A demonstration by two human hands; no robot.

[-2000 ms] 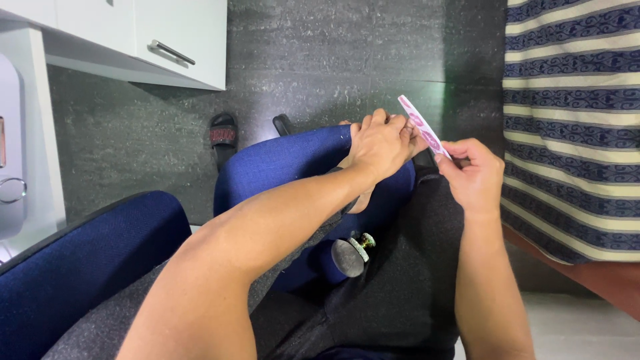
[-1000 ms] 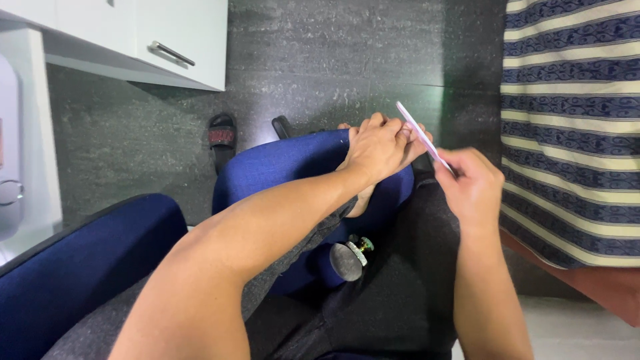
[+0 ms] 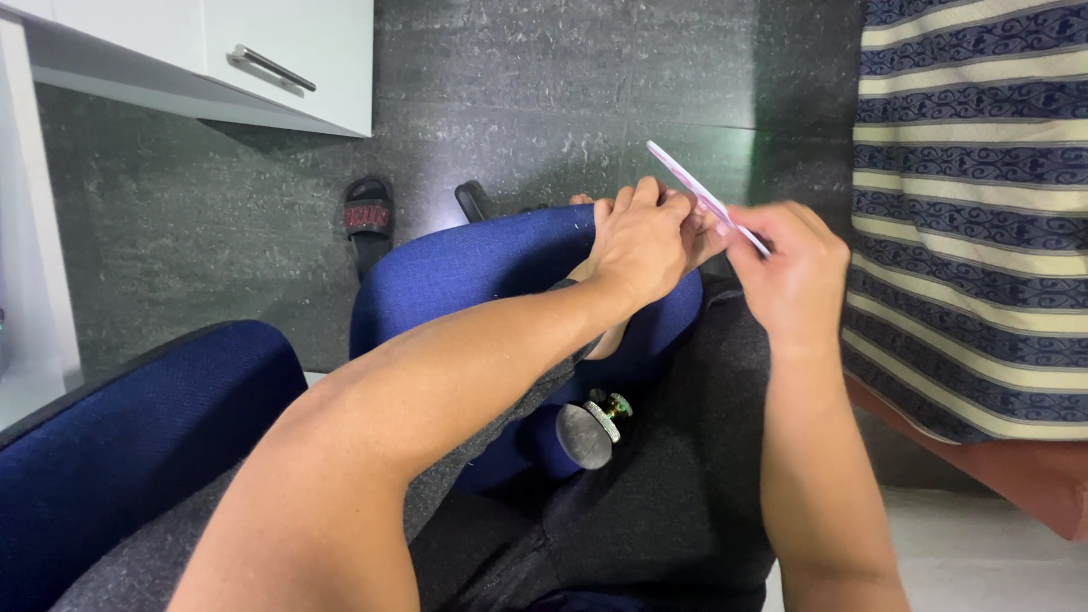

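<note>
My right hand (image 3: 795,268) grips the lower end of a flat pink-and-white nail file (image 3: 693,183), seen nearly edge-on and slanting up to the left. The file lies against the toes of a bare foot (image 3: 710,242) that rests on the blue fabric chair seat (image 3: 450,268). Curled over the front of that foot, my left hand (image 3: 642,234) holds it by the toes; its fingertips partly hide them. A round metallic lid or disc (image 3: 585,436) with a small shiny piece (image 3: 619,405) beside it lies on the seat between the legs.
At the upper left is a white cabinet (image 3: 289,51) with a metal handle. A black slide sandal (image 3: 369,212) lies on the grey floor. Another blue chair part (image 3: 161,416) stands at the lower left. Striped cloth (image 3: 969,229) hangs at the right, over a brownish surface.
The file has turned from showing its patterned face two seconds ago to nearly edge-on. My left hand keeps its hold on the foot.
</note>
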